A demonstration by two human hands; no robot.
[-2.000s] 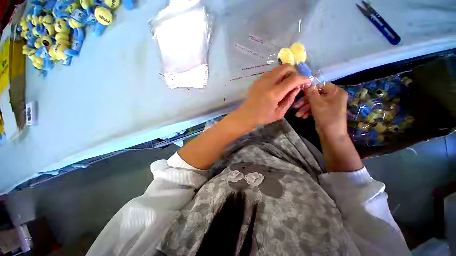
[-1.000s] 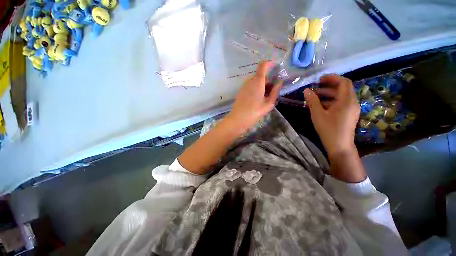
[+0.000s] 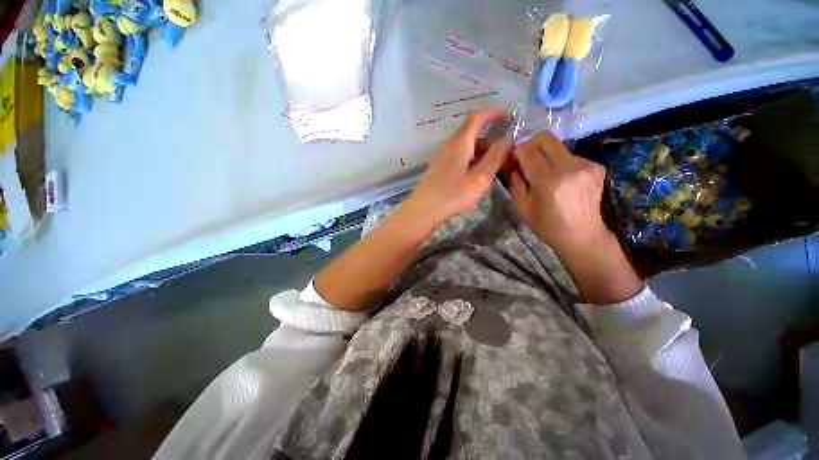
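Note:
One two-headed plush piece [image 3: 558, 70], yellow heads at the far end and blue loop nearest me, lies flat inside a clear shiny bag [image 3: 596, 34] on the table. My left hand [image 3: 465, 171] is left of and nearer than the bag, thumb and fingers bent around a bit of clear film [image 3: 517, 122]. My right hand [image 3: 564, 187] is just below the bag, fingers curled and fingertips meeting the left ones. Its fingertips are partly hidden, so I cannot tell what it grips.
A stack of empty bags [image 3: 325, 67] lies mid-table. Loose bags with red lines [image 3: 462, 99] lie beside it. Unpacked plush [image 3: 94, 54] is at far left, near a small white object [image 3: 55, 191]. Snips [image 3: 705, 32] lie at upper right. An open carton [image 3: 779, 171] holds packed plush [image 3: 678, 189].
The plush came out from under my hands onto the table and shifted slightly up in view. My right hand opened away from the left, then moved back left to meet it.

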